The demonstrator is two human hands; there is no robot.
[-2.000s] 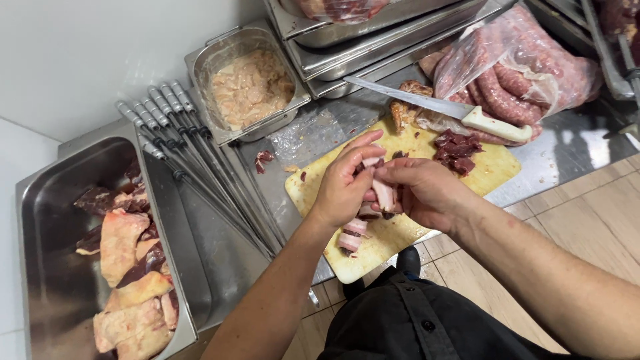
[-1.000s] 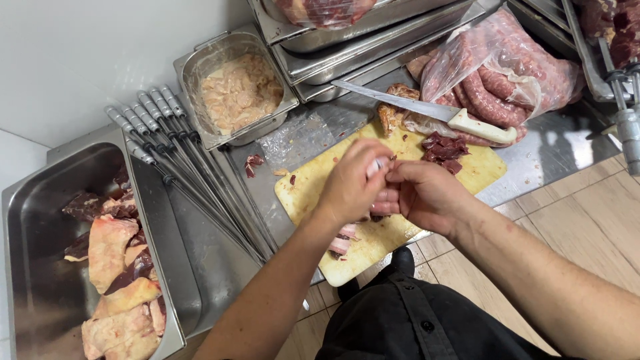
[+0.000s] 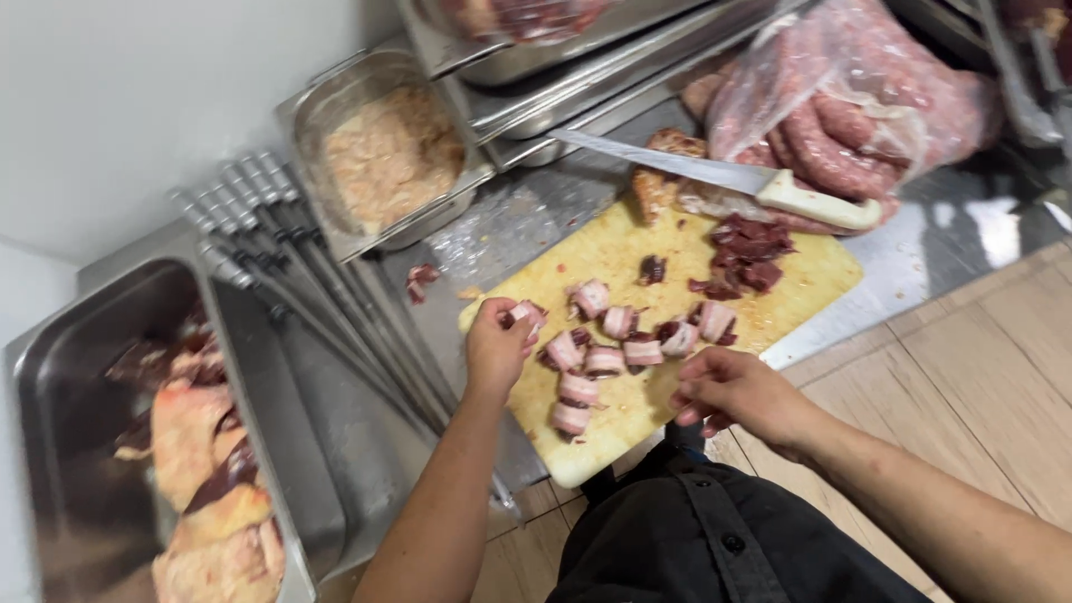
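Note:
My left hand point(image 3: 500, 342) holds a bacon-wrapped piece of dark meat point(image 3: 529, 316) between thumb and fingers, over the left end of the yellow cutting board point(image 3: 624, 427). My right hand point(image 3: 727, 389) is over the board's near edge, its fingers loosely curled and nothing seen in them. Between the hands lie several bacon-wrapped rolls point(image 3: 605, 361). Beyond them, a small dark piece of meat point(image 3: 652, 270) lies apart from a pile of dark red meat pieces point(image 3: 745, 255). A white-handled knife point(image 3: 712, 172) rests across a browned piece of meat point(image 3: 656, 184) and a plastic bag at the far edge.
Metal skewers point(image 3: 327, 285) lean between a deep steel tray of raw meat cuts point(image 3: 209, 335) and a steel container of pale meat point(image 3: 394, 159). Stacked steel pans point(image 3: 578, 84) stand at the back, beside a plastic bag of raw sausages point(image 3: 846, 126).
My hands were together over the board and are now apart, the left one holding a roll at the left. The row of rolls, mostly hidden behind my hands before, now shows.

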